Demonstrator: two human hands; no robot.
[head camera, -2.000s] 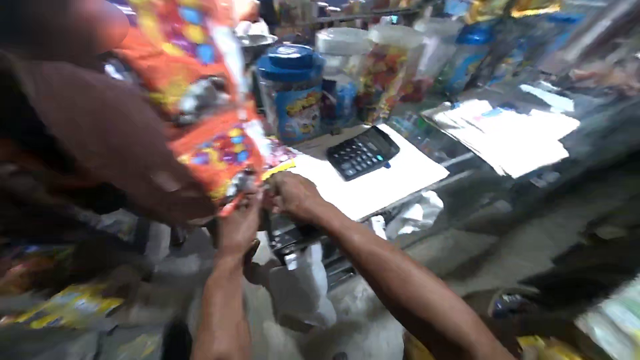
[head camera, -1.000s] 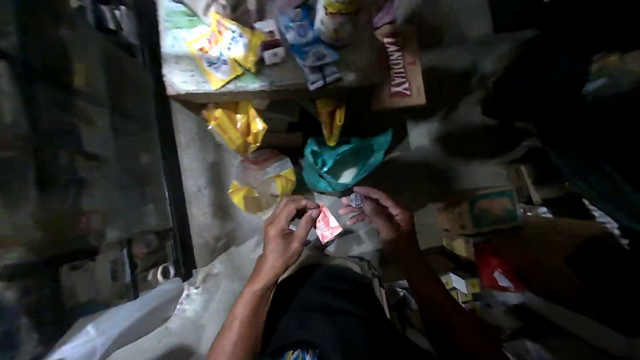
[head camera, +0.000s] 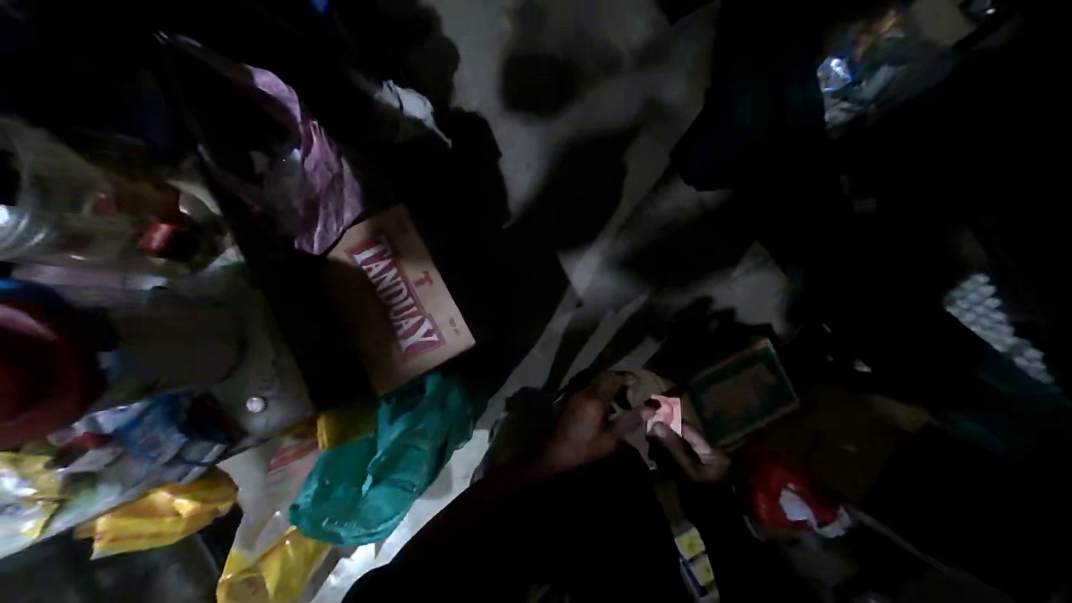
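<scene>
Low in the head view, right of centre, both my hands are close together in dim light. A small pink piece (head camera: 667, 412), paper or a wrapper, shows between them. My right hand (head camera: 693, 454) has its thumb and fingers on the lower part of this piece. The fingers of my left hand (head camera: 589, 425) are bent and reach its left edge; whether they grip it or something else is hidden by shadow.
A brown cardboard box (head camera: 402, 297) with printed lettering stands left of centre, beside a teal plastic bag (head camera: 377, 473) and a purple bag (head camera: 322, 180). Yellow packets (head camera: 163, 511) lie at lower left. A green-edged box (head camera: 745, 392) and a red bag (head camera: 787, 494) are at right.
Two seconds ago my hands were at hanging packets beside a counter with a calculator. One second ago my left hand held the pink piece; now my right hand is on it. The view has swung strongly.
</scene>
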